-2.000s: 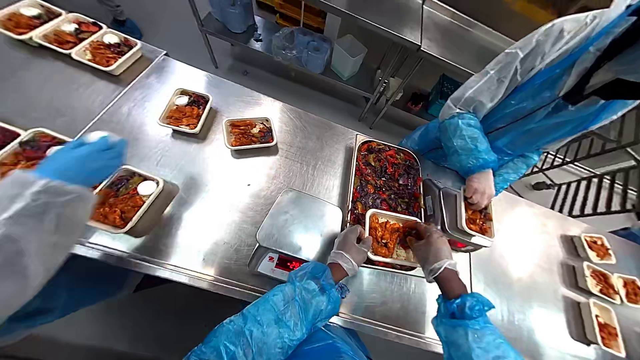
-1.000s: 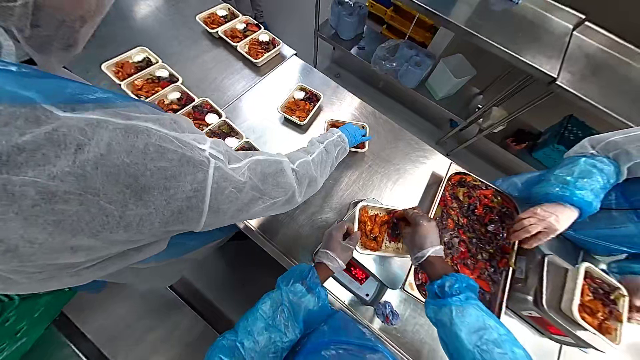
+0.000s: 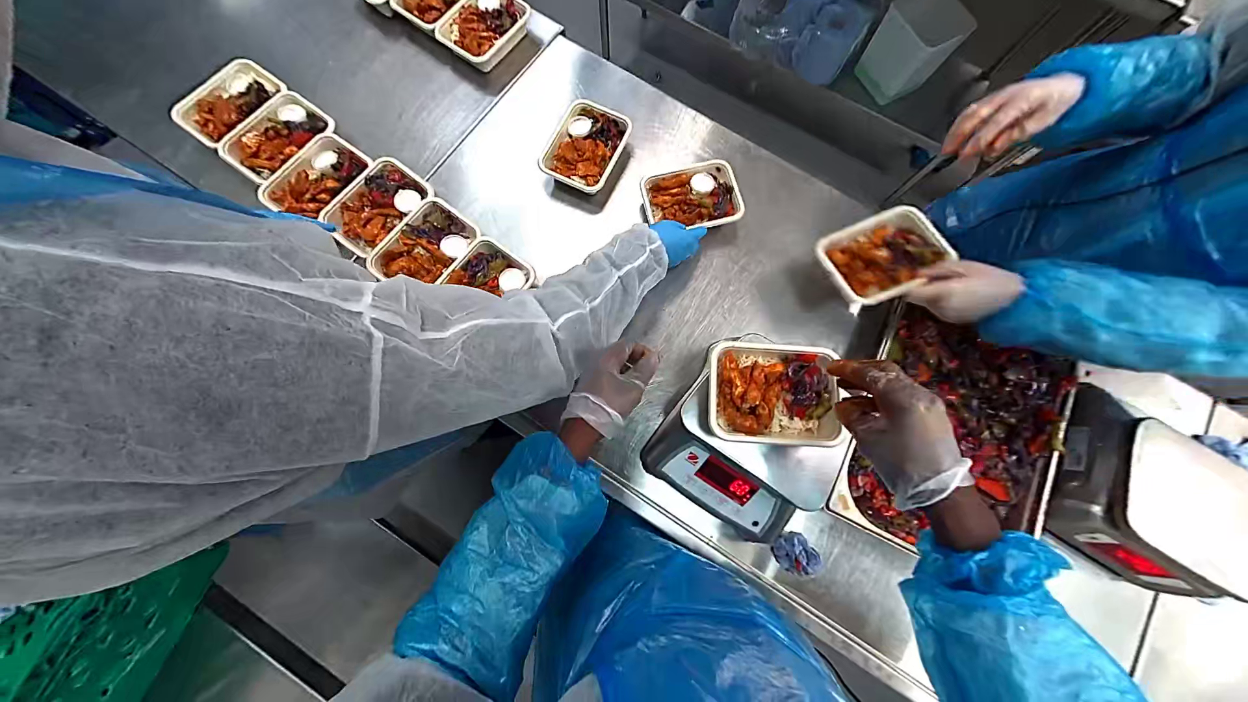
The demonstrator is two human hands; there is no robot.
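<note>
A filled food tray [image 3: 777, 394] with rice, orange-red pieces and dark vegetables rests on a digital scale [image 3: 717, 483] whose display is lit. My right hand [image 3: 897, 424], in a clear glove, is at the tray's right edge beside the vegetables, fingers bent; whether it holds a piece is unclear. My left hand [image 3: 616, 382], also gloved, is left of the scale over the table edge, fingers curled and holding nothing visible. A large pan of mixed vegetables [image 3: 985, 409] lies beneath and beyond my right hand.
At left a co-worker's blue-gloved hand [image 3: 678, 242] touches a filled tray [image 3: 692, 195]. Another co-worker at right holds a tray [image 3: 882, 255] above the pan and a utensil. A second scale [image 3: 1121, 497] stands right. Several filled trays [image 3: 302, 180] line the left table. A crumpled blue item [image 3: 797, 553] lies by my scale.
The tray on my scale now has dark vegetables beside the orange-red pieces. My left hand has come away from it. The right co-worker has lifted a tray over the pan. The view has shifted.
</note>
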